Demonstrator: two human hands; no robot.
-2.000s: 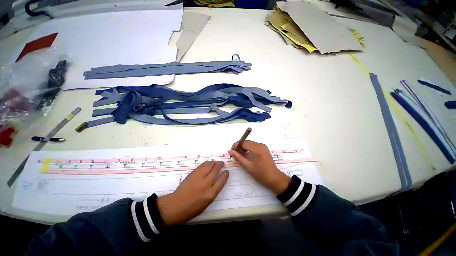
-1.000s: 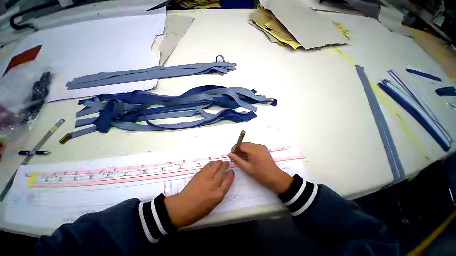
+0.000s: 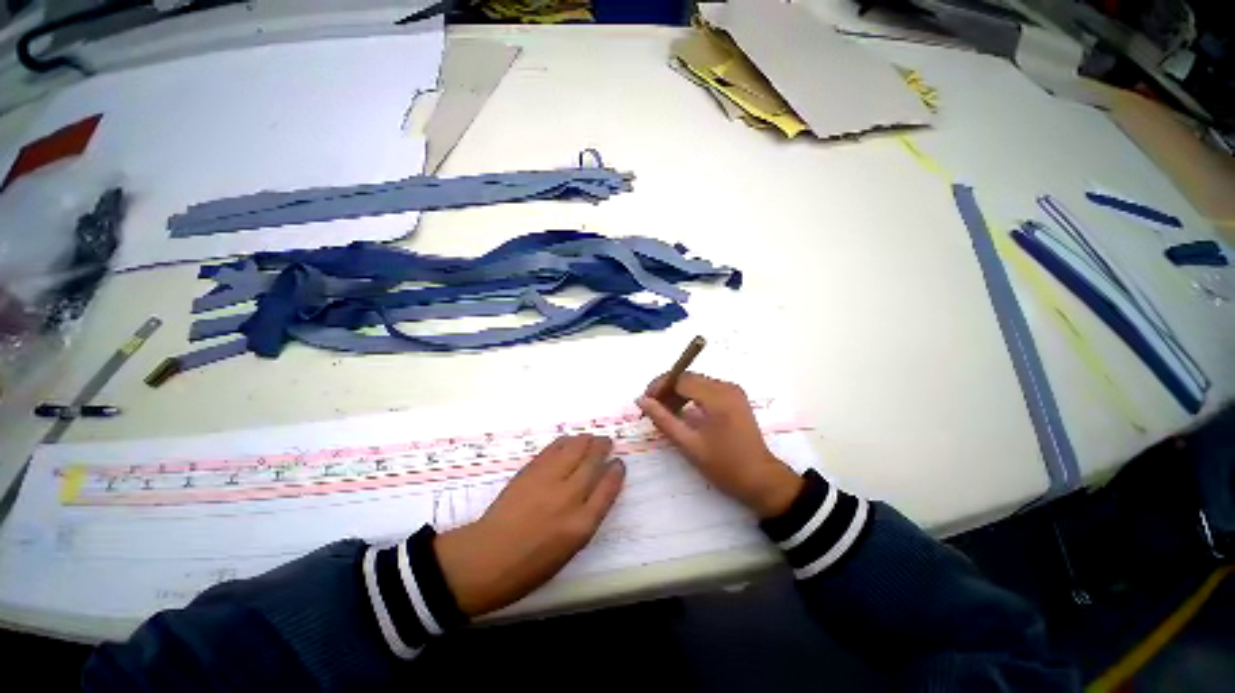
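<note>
The white paper template with red parallel lines and small marks lies along the front of the table. A yellow tape tab is at its left end. My left hand lies flat on the paper, fingers across the red lines, holding nothing that I can see. My right hand holds a brown pencil upright and tilted over the red lines, right of my left hand. The pencil's tip is hidden by my fingers. Whether a strip lies along the lines is unclear.
Behind the paper are tangled blue-grey strips and a flat strip bundle. At left are a ruler, a pen and a plastic bag. Card patterns lie at the back; separate strips lie at right.
My right hand with the pencil has moved a little to the right along the lines, away from my left hand. The view has shifted, so the table's things appear farther left.
</note>
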